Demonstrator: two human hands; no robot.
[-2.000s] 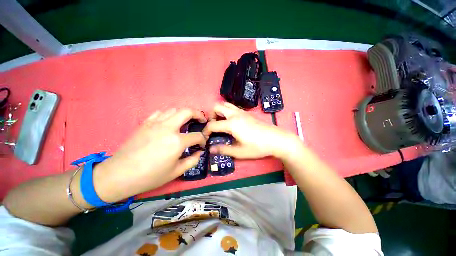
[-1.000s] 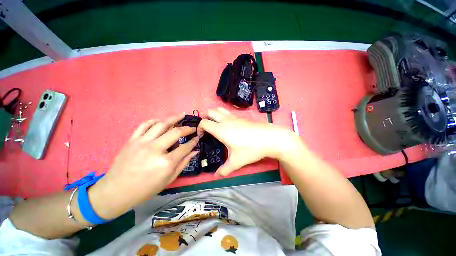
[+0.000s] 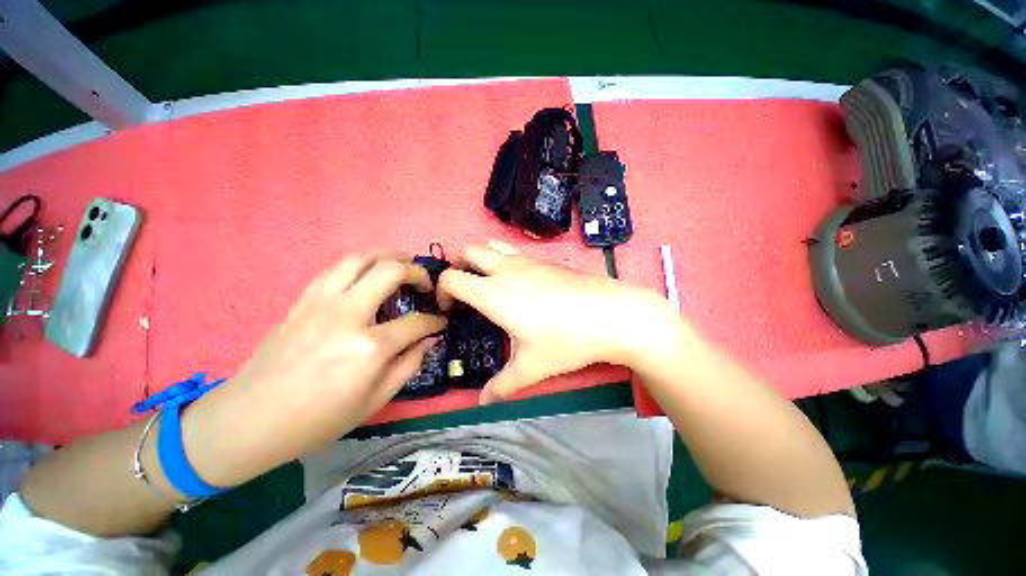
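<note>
A black camcorder body (image 3: 425,376) lies on the red mat at the bench's front edge, its button panel (image 3: 477,351) open on its right. My left hand (image 3: 349,326) lies over the body's left and upper part, fingertips at its top. My right hand (image 3: 551,313) reaches over the panel, its fingertips meeting the left hand's at the top end. Both hold the camcorder there; the fingers hide what is between them. A thin dark loop (image 3: 438,250) sticks up above the fingertips. A blue band is on my left wrist.
A second camcorder (image 3: 543,174) with open panel (image 3: 604,200) lies behind, by the mat seam. A white stick (image 3: 671,277) lies right of the seam. A grey machine with a black ribbed wheel (image 3: 889,266) and clear plastic stand at right. A pale phone (image 3: 93,277) lies at left.
Since the earliest frame, my right hand has turned and shifted over the panel, and the fingertips have gathered at the camcorder's top end. The dark loop now shows above them. The view has shifted slightly.
</note>
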